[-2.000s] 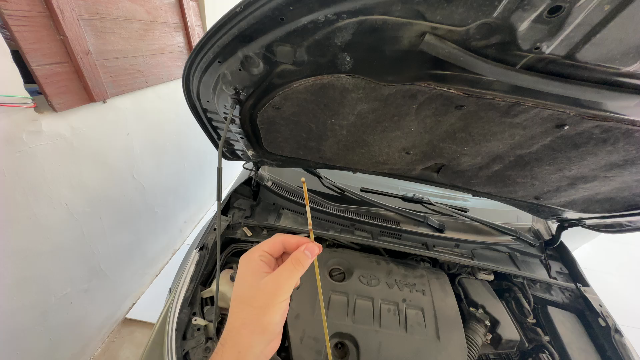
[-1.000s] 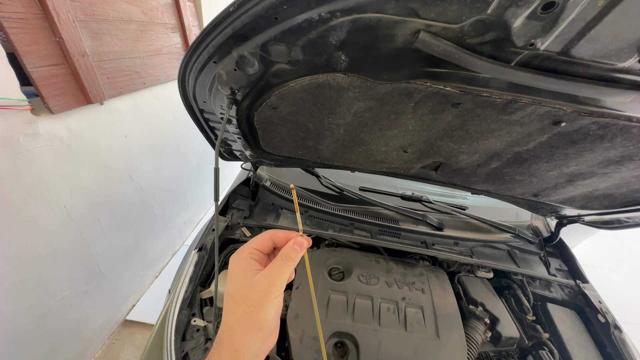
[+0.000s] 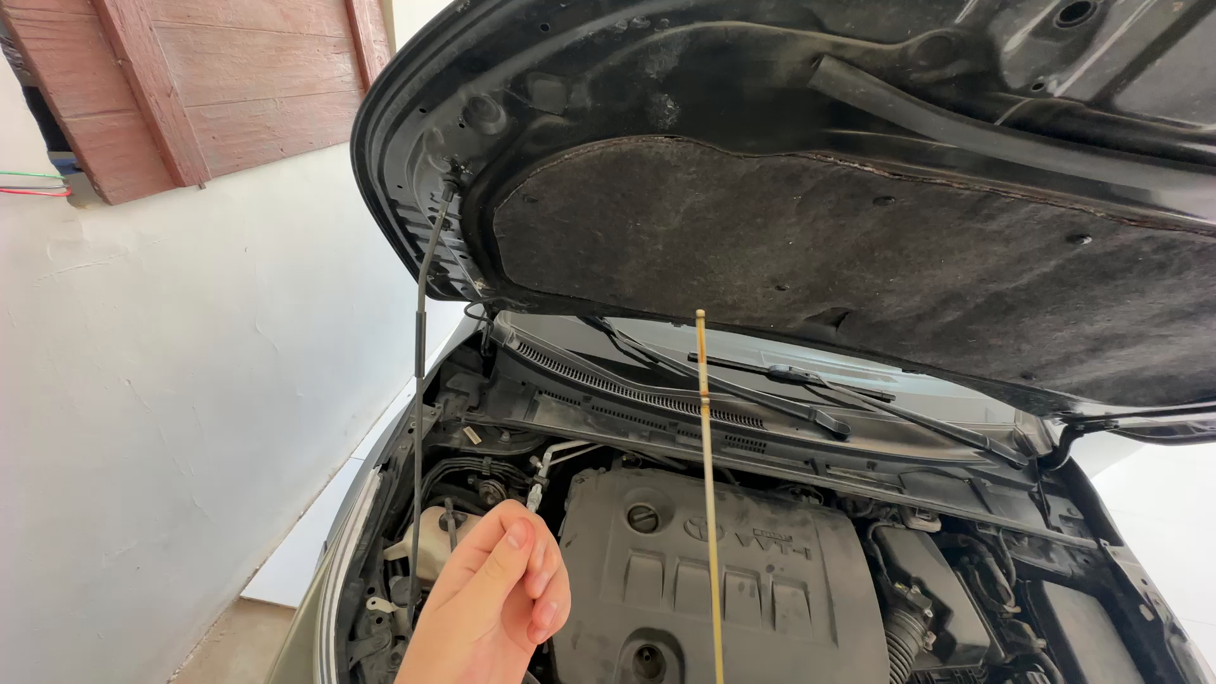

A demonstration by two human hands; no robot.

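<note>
My left hand (image 3: pixel 503 589) is raised over the left part of the engine bay, its fingers curled together with nothing seen between them. To its right, apart from it, an engine oil dipstick (image 3: pixel 708 475) stands upright with its tip at the top, in front of the windshield base. Brownish marks show near the tip. The dipstick's lower end runs out of the bottom of the view, so what holds it is hidden. Behind both lies the grey plastic engine cover (image 3: pixel 760 532) with its oil filler cap (image 3: pixel 642 518). My right hand is out of view.
The raised hood (image 3: pixel 760 228) hangs overhead, with a prop rod (image 3: pixel 419 380) at the left. Behind the engine are wiper arms (image 3: pixel 817 375) and the cowl panel (image 3: pixel 617 408). A pale reservoir (image 3: pixel 432 546) sits left of the engine, an intake hose (image 3: pixel 907 632) right. A white wall (image 3: pixel 190 380) borders the left.
My left hand has let go of the dipstick, which it touched near the tip before. The dipstick now stands to the right of the hand, more upright.
</note>
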